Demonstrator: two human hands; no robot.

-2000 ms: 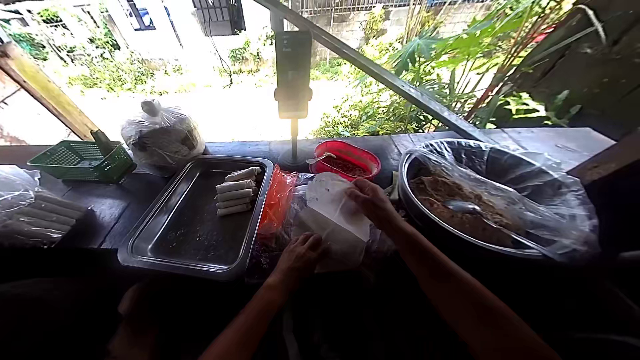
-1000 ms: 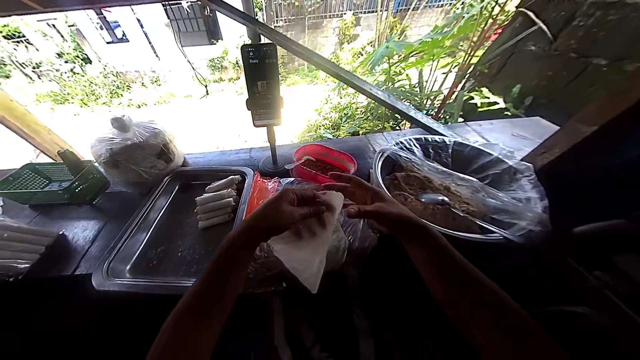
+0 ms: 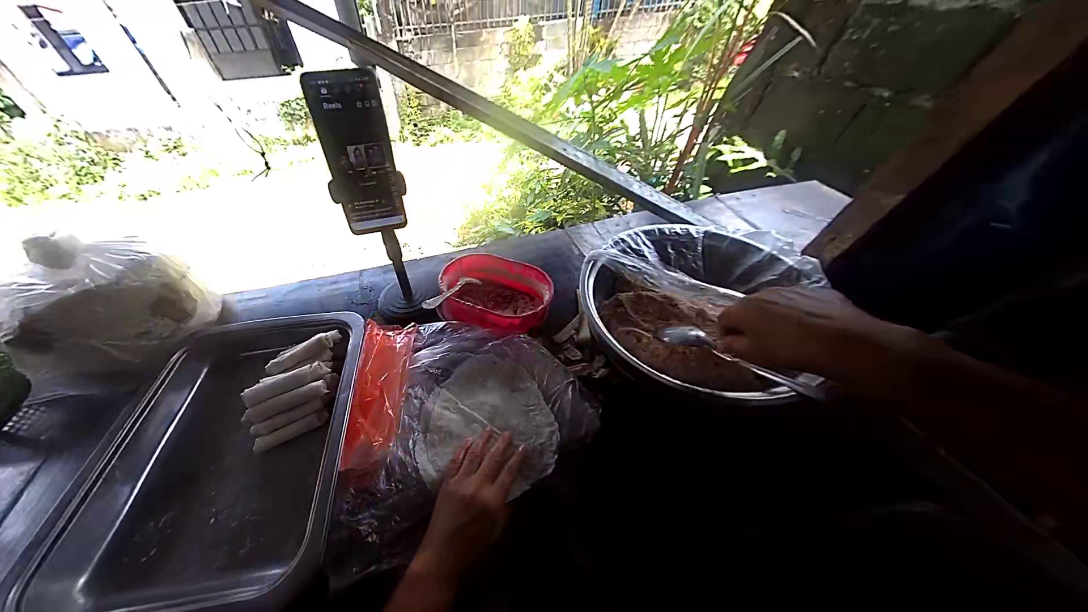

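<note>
My left hand (image 3: pixel 478 486) lies flat, fingers spread, on the lower edge of a round pale wrapper (image 3: pixel 501 406). The wrapper rests on clear plastic film (image 3: pixel 571 399) beside an orange plastic sheet (image 3: pixel 378 395). At the right, my right hand (image 3: pixel 786 327) reaches over a metal bowl (image 3: pixel 595 319) partly covered by clear plastic. Its fingers are bent at the handle of a metal spoon (image 3: pixel 687 337), whose bowl lies on brown ground filling (image 3: pixel 654 361); whether they grip the handle is hard to tell. Several rolled wrappers (image 3: pixel 293 399) lie in the metal tray (image 3: pixel 336 476) at left.
Behind the wrapper stands a red plastic container (image 3: pixel 497 321) of reddish filling with a white spoon (image 3: pixel 450 293). A phone (image 3: pixel 357 153) is on a stand (image 3: pixel 399 297) at the back. A tied plastic bag (image 3: pixel 110 297) sits behind the tray at left. A metal bar (image 3: pixel 510 119) slants overhead.
The wrapper, held up between both hands a second ago, now lies flat on the plastic under my left hand. My right hand has moved right to the spoon in the bowl. The view has shifted.
</note>
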